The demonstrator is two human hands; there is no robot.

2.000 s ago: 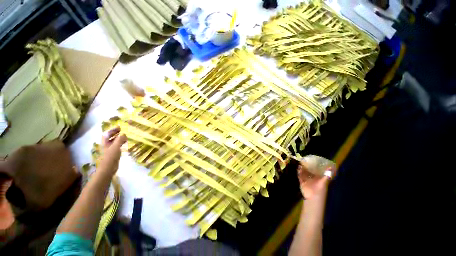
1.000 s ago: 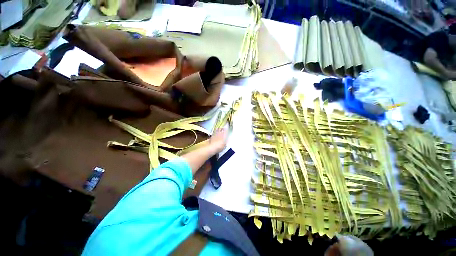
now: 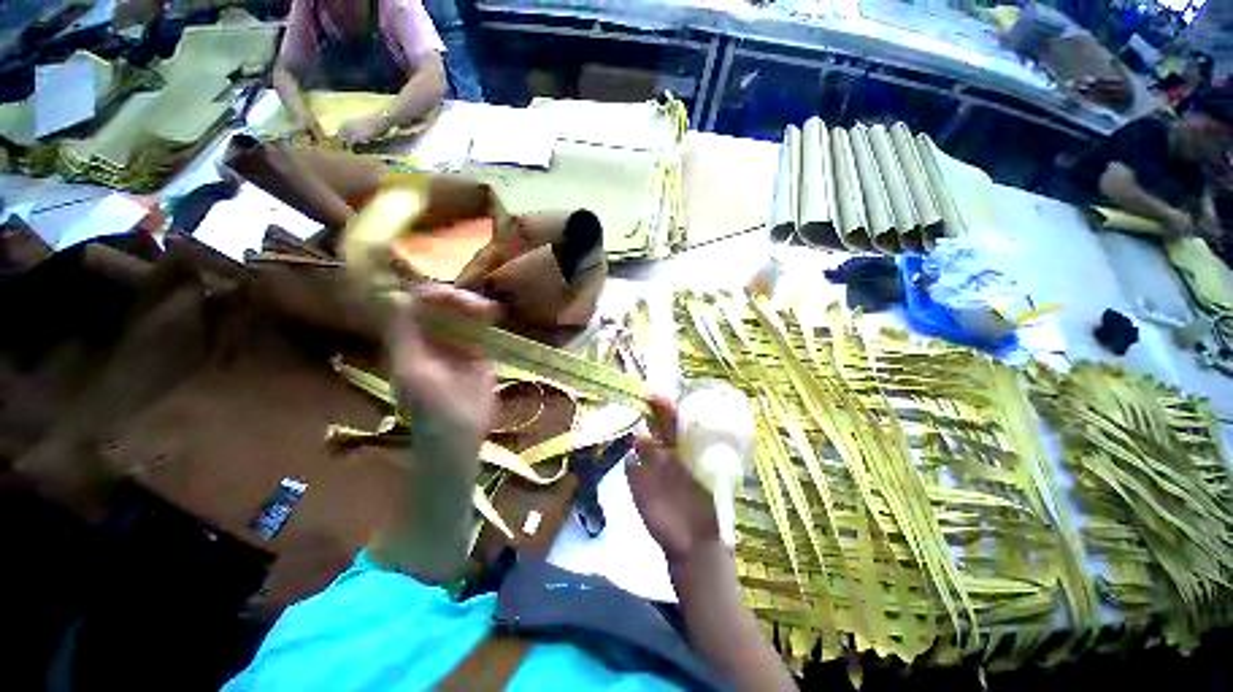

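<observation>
My left hand point(image 3: 446, 372) is raised over the brown sheet and holds a yellow strip point(image 3: 554, 362); the strip's near end loops up, blurred, above the hand. My right hand point(image 3: 672, 493) holds the pale squeeze bottle point(image 3: 717, 430) and touches the strip's other end with its fingers. Loose yellow strips point(image 3: 541, 453) lie below on the brown sheet point(image 3: 189, 392). A criss-crossed strip pile point(image 3: 865, 460) lies to the right of my right hand.
A second strip pile point(image 3: 1149, 460) lies farther right. Behind are a blue tray point(image 3: 947, 322), a black cloth point(image 3: 865, 281), curved panels point(image 3: 865, 183) and flat panels point(image 3: 609, 183). A person point(image 3: 358, 61) works across the table; another person's arm point(image 3: 1136, 189) shows at far right.
My left hand has risen from the loose strips with a strip. My right hand has come in from the lower edge with the bottle and meets the strip. The view has tilted up slightly.
</observation>
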